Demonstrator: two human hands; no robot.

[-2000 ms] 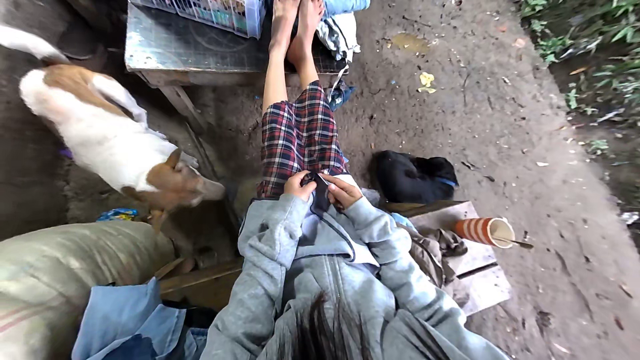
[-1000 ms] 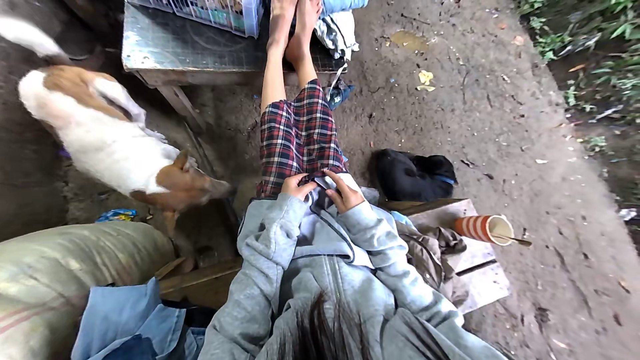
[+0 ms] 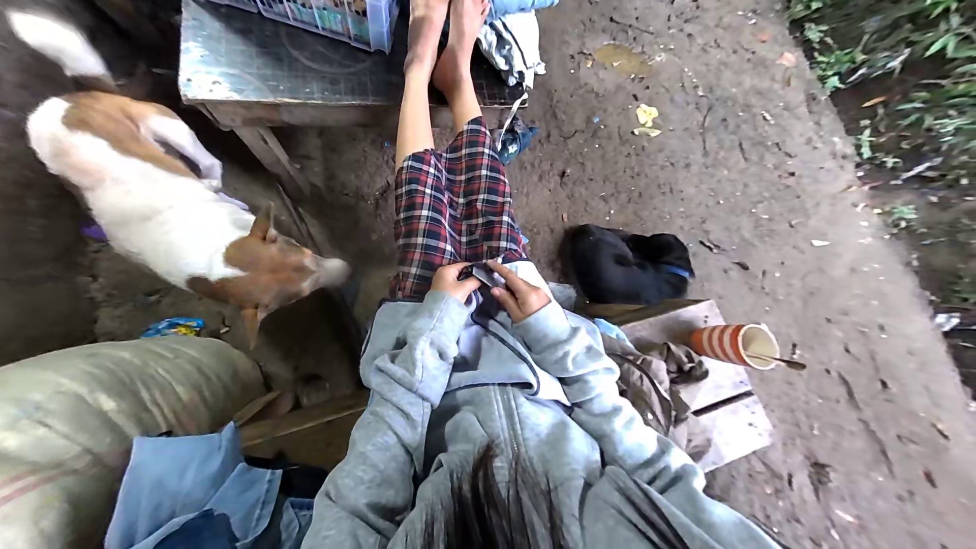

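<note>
Over the lap, at the hem of plaid shorts (image 3: 457,206), my left hand (image 3: 455,282) grips a small dark object (image 3: 476,271) that is too small to name. My right hand (image 3: 521,291) is close beside it, with its fingertips on the same object or a thin greyish piece next to it. A dark cord (image 3: 503,332) hangs below the hands over the grey hooded jacket (image 3: 496,427). Pale cloth lies under the right hand and wrist.
A brown and white dog (image 3: 175,206) stands at left above a stuffed sack (image 3: 130,404). Denim cloth (image 3: 183,480) lies lower left. My feet rest on a table (image 3: 290,69) with a plastic basket (image 3: 335,23). At right are a curled black dog (image 3: 625,263) and a striped cup (image 3: 724,343) on a wooden bench (image 3: 732,435).
The brown and white dog's head has moved to the right. My hands stay together over the lap, with small shifts of the fingers around the dark object.
</note>
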